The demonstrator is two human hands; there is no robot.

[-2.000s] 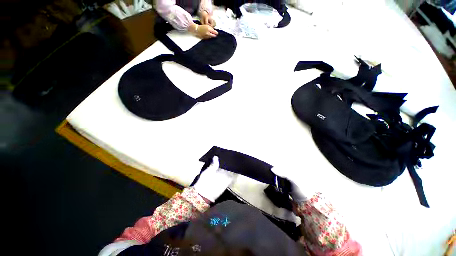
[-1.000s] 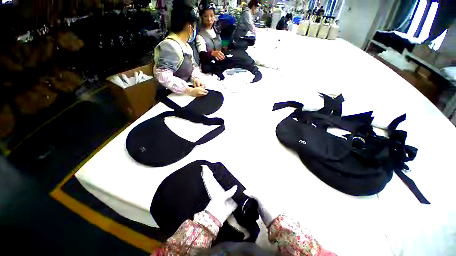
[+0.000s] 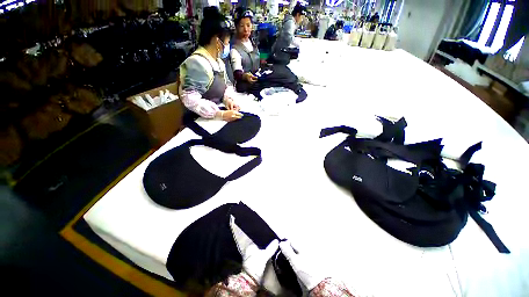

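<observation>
A black crescent bag [image 3: 200, 249] lies at the table's near edge, its lower part cut off by the picture's bottom. My left hand [image 3: 256, 255], in a white glove, holds the bag's black strap [image 3: 255, 223] from its inner side. My right hand [image 3: 299, 264], also white-gloved, grips the strap close to the left hand. A small pale glint shows on the strap between the hands; whether it is a ring is unclear. The fingertips are partly hidden by the fabric.
A single black bag [image 3: 180, 177] lies beyond, at the left. A pile of black bags [image 3: 400, 203] with loose strap tails lies at the right. Coworkers sit along the left side, one handling a bag [image 3: 241, 129]. A clear plastic bag [image 3: 278, 100] and a carton [image 3: 159, 116] are farther back.
The head view has tilted up from the table to the room. The held bag now lies spread at the left of my hands. My hands have come closer together on the strap.
</observation>
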